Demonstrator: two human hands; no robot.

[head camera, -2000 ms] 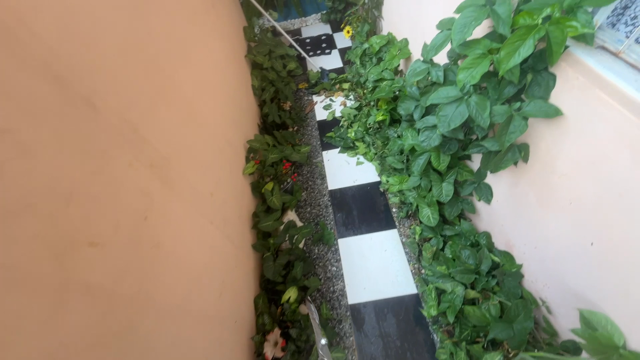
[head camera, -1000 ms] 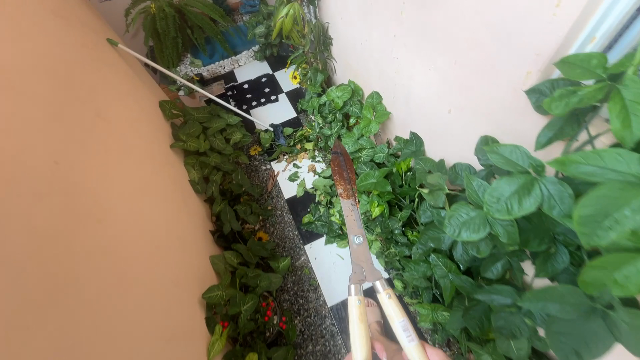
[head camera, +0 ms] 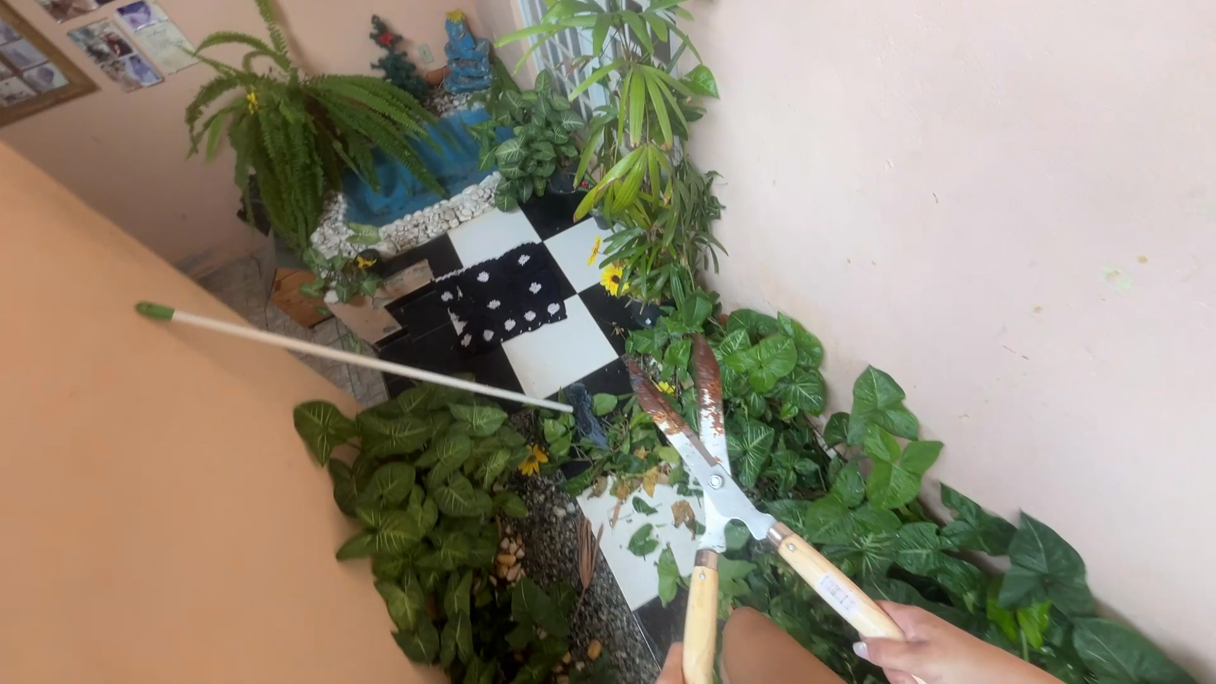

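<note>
Hedge shears [head camera: 716, 481] with rusty blades and pale wooden handles extend up from the lower right. Their blades stand apart in a narrow V, the tips near the leafy plants [head camera: 769, 361] along the pink wall. My right hand [head camera: 936, 641] is closed around the right handle. At the bottom edge my left hand [head camera: 671, 665] grips the left handle, and only a small part of it shows. Cut leaves [head camera: 643, 541] and dry brown bits lie on the white tile below the blades. A knee or leg shows between the handles.
A pale broom or brush stick [head camera: 380, 363] with a green end slants across the left. Leafy plants [head camera: 427, 475] line the orange wall [head camera: 171, 494]. Farther off are a dotted black mat [head camera: 503, 296], a fern [head camera: 294, 123] and a blue basin [head camera: 408, 190] edged with white stones.
The shears were out of view two seconds ago and had their blades together one second ago; now the blades and handles are spread apart. The view has shifted toward the basin.
</note>
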